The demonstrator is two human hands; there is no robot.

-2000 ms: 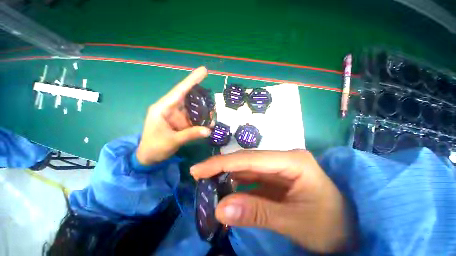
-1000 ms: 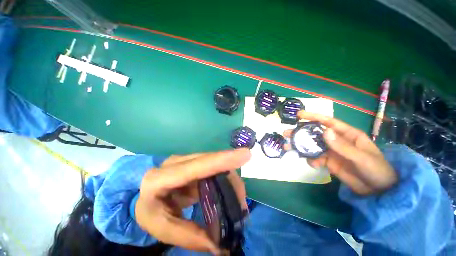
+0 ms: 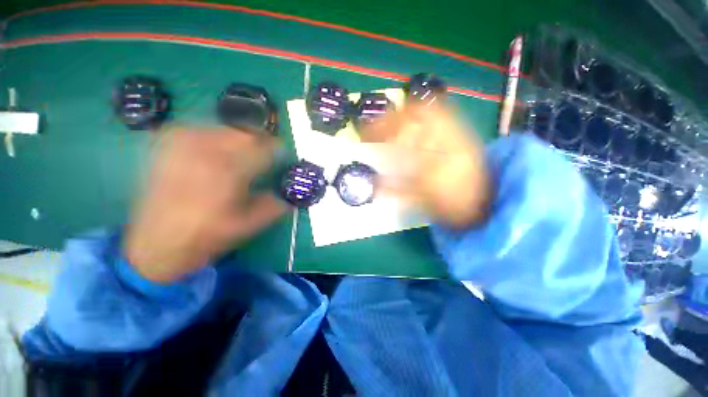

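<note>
My left hand is blurred, with thumb and fingers apart and no watch seen between them, left of a lit watch head. My right hand is blurred over the right side of the white paper sheet; its fingertips are unclear. A pale-faced watch head lies on the paper. Behind are two watch heads with text rows and another dark one just beyond my right hand. Left of the paper are a dark-faced watch head and one with text rows.
Clear blister trays with black round watches stand at the right. A pink-and-white marker pen lies beside them. A white strip with tape pieces is at the left edge. Red lines cross the green mat behind the watches.
The watch held in my left hand is out of it, and a lit watch now lies at far left. The watch from my right hand is no longer seen there; another lies at the back right.
</note>
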